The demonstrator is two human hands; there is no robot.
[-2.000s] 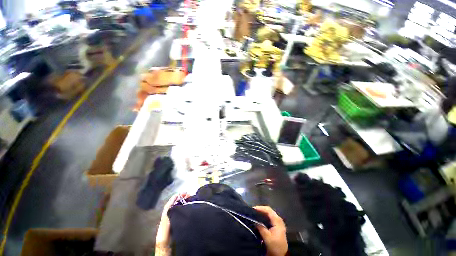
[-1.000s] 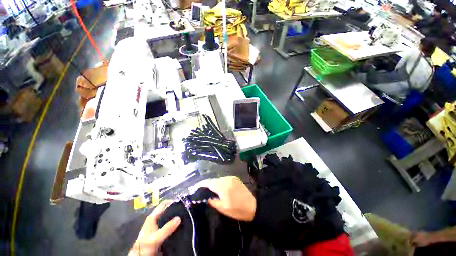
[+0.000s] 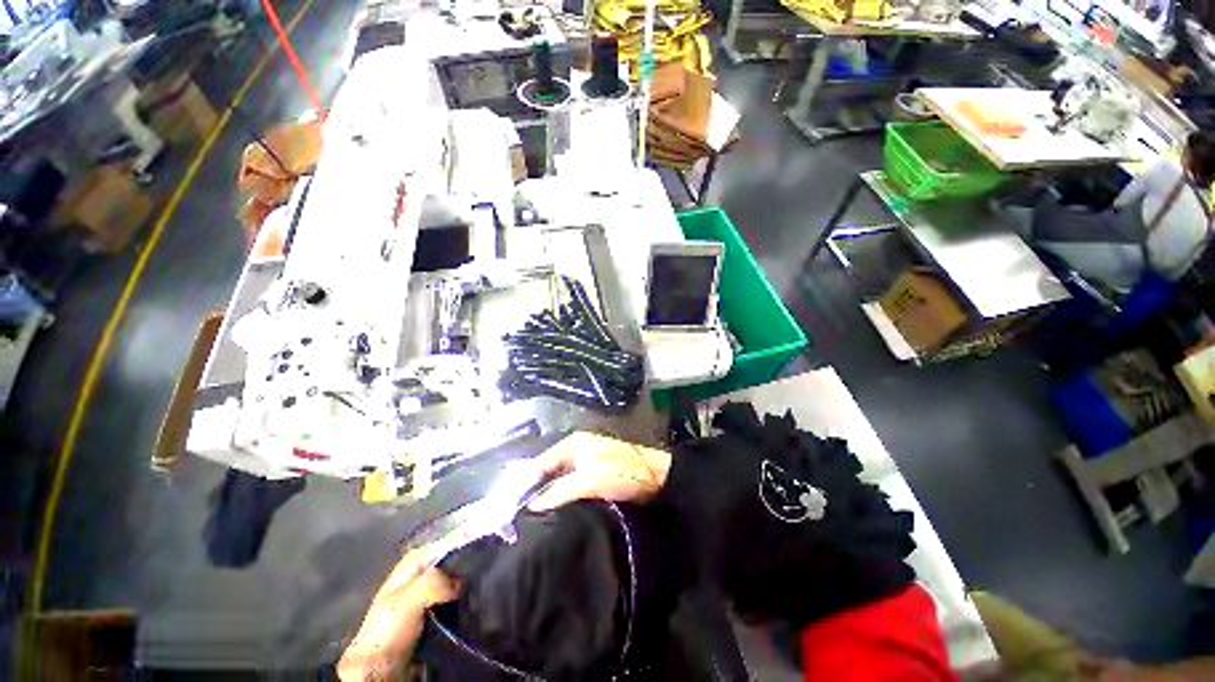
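Note:
A black sewn article with thin pale lines along its edges is in front of me at the bottom of the view. My left hand holds its left edge. My right hand grips its upper edge, with the fingers over the rim. The article's lower part is cut off by the picture's edge. The white sewing machine stands just beyond, to the left, with a yellow part at its lower front. A bundle of black straps lies on the machine bed.
A pile of black pieces covers much of the pale side table at right, beside a red cloth. A control panel stands before a green crate. A black piece lies left. A person sits far right.
The view first swung right, then shifted slightly. The article has been turned and opened wider, showing its dark inside. Both hands still hold it; my right hand's grip has moved along its upper edge.

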